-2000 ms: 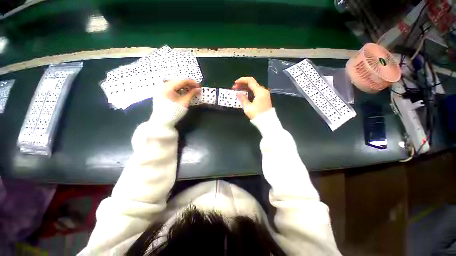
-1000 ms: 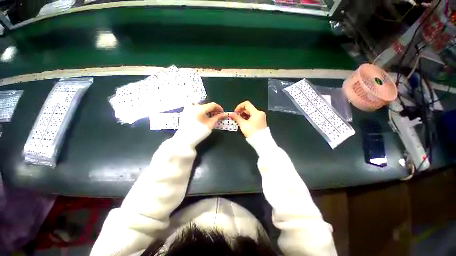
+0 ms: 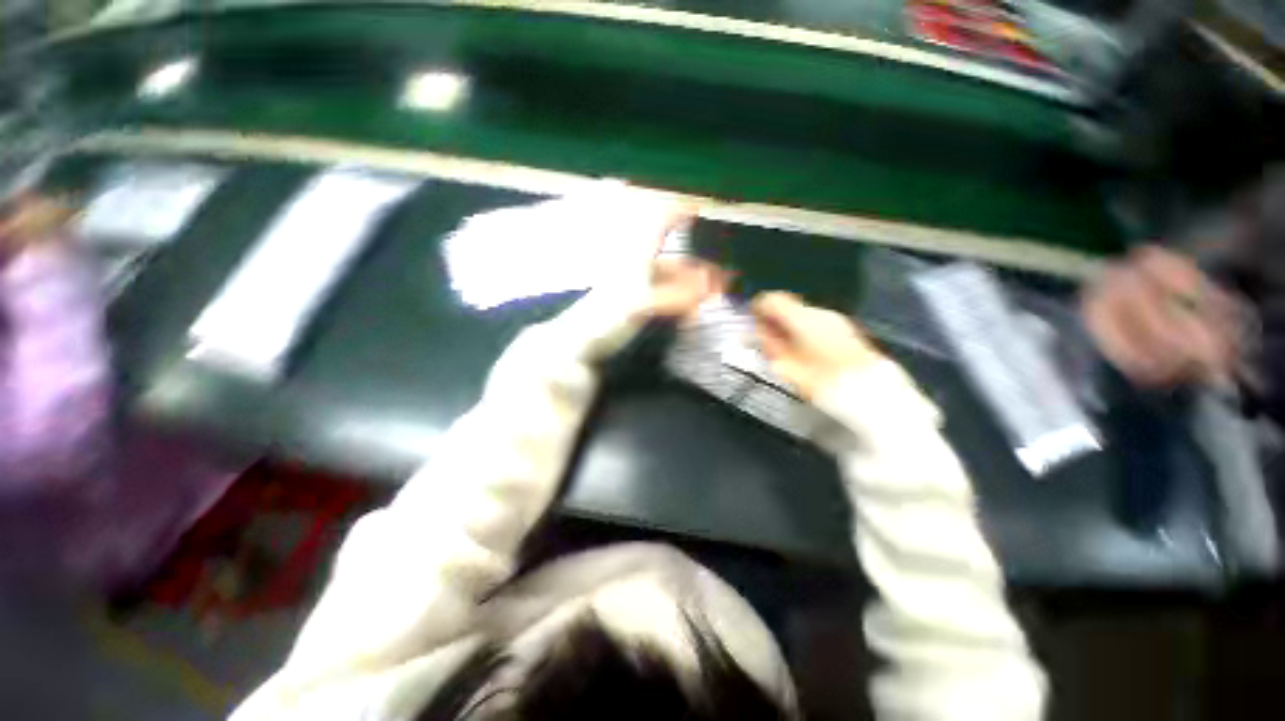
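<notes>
The whole frame is blurred by motion. A white board panel (image 3: 727,352) with dark lines lies slanted between and below my hands. My left hand (image 3: 688,286) is at its upper left end, fingers bent, with a small striped white piece just above them. My right hand (image 3: 806,341) is at the panel's upper right side, fingers curled. Blur hides whether either hand grips the panel. The loose panel pile (image 3: 543,251) lies left of my left hand, washed out white.
The right-hand panel stack (image 3: 1003,366) lies slanted on the clear plastic bag (image 3: 902,293). The pink fan (image 3: 1164,317) is far right. The bagged panel pack (image 3: 293,275) and smaller bagged panels (image 3: 147,206) lie left. A person's purple sleeve (image 3: 54,352) shows at the left edge.
The view has turned, so the bench things appear shifted and tilted. The panel between my hands now slants down to the right. Another person's arm has come into view at the left.
</notes>
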